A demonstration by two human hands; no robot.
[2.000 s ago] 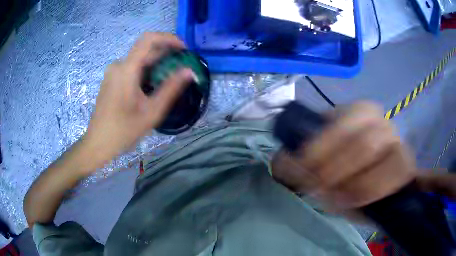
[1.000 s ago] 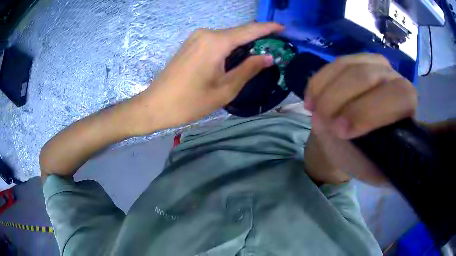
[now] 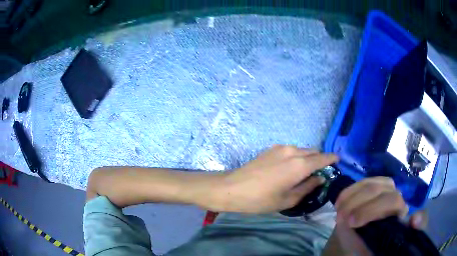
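Note:
My left hand (image 3: 273, 182) holds a round black housing (image 3: 306, 204) at the bench's front edge, beside the blue tray. Part of a green circuit board (image 3: 328, 173) shows inside the housing, past my fingers. My right hand (image 3: 373, 200) is closed around a thick black electric screwdriver (image 3: 396, 237). Its dark nose is at the circuit board; the bit and any screw are hidden. My left fingers cover much of the housing.
The blue tray (image 3: 346, 117) at right holds a white and silver screw feeder (image 3: 420, 150). A flat black square piece (image 3: 86, 84) lies on the film-covered bench at left. A small black round (image 3: 24, 97) and a long black tool (image 3: 26, 146) lie at the far left.
The view has shifted, showing more bench at left. The screwdriver, apart from the housing two seconds ago, is now at the board. Both hands keep their holds.

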